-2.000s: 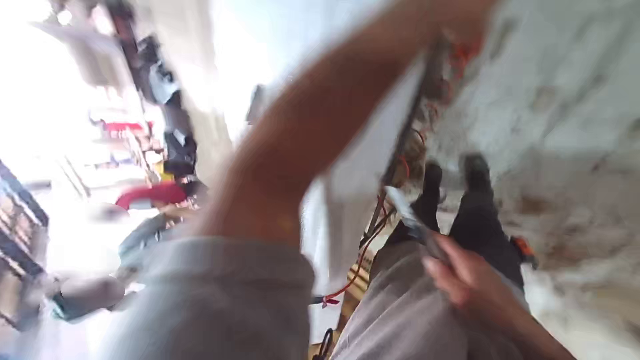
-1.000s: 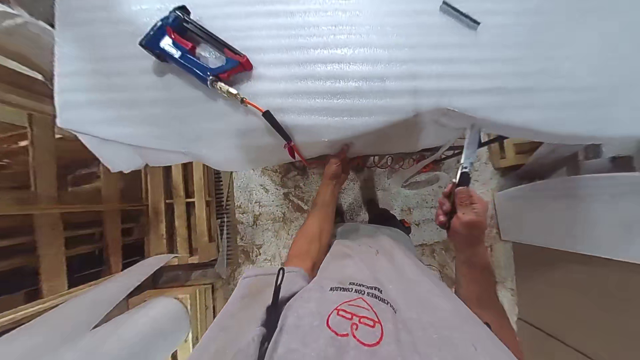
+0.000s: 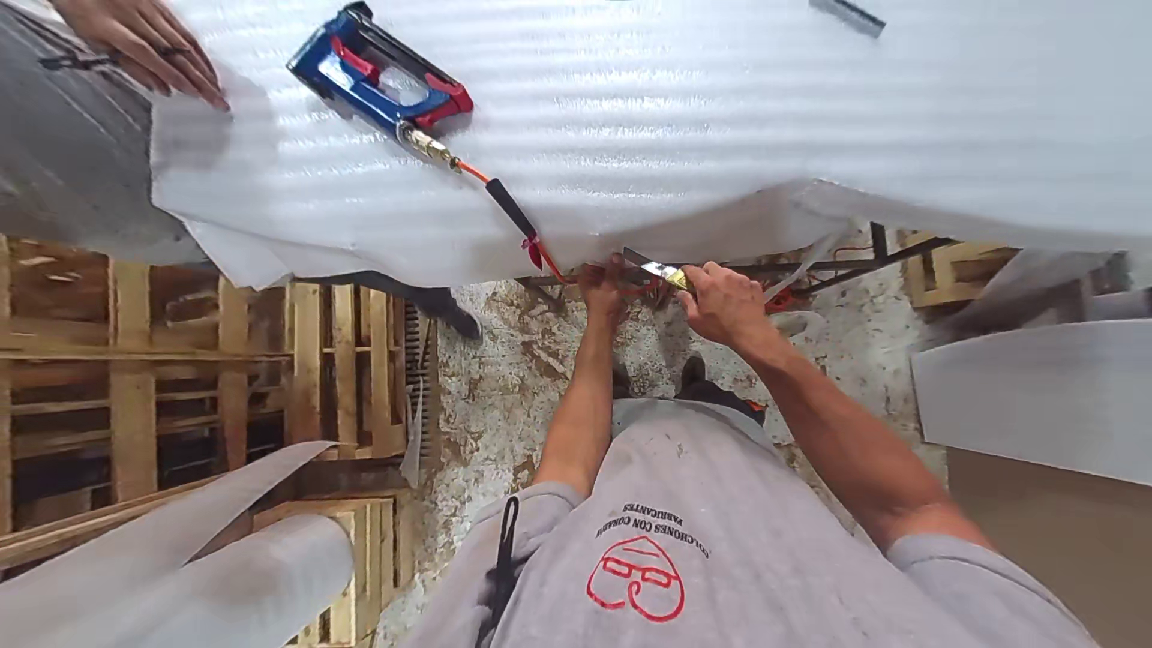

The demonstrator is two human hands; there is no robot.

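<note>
White foam sheeting (image 3: 630, 117) covers the work surface, its near edge hanging loose. My right hand (image 3: 727, 304) grips a utility knife (image 3: 664, 272), blade pointing up and left at the sheet's edge. Just left of the blade, my left hand (image 3: 603, 286) pinches the hanging edge, its fingertips partly hidden under the sheet. A blue and red pneumatic stapler (image 3: 382, 76) lies on the sheet at the upper left, joined to an orange air hose (image 3: 472, 171) that runs down beside my left hand. A strip of staples (image 3: 849, 15) rests at the top right.
A co-worker's hand (image 3: 148, 49) presses the sheet at the far left corner. Wooden frames (image 3: 130, 360) stand at the left, with a roll of white foam (image 3: 261, 576) below them. Another white sheet (image 3: 1044, 396) hangs over a brown panel at the right. The floor is stained.
My right hand has moved left with the knife, close to my left hand at the sheet's edge. A co-worker's hand has come into view at the upper left.
</note>
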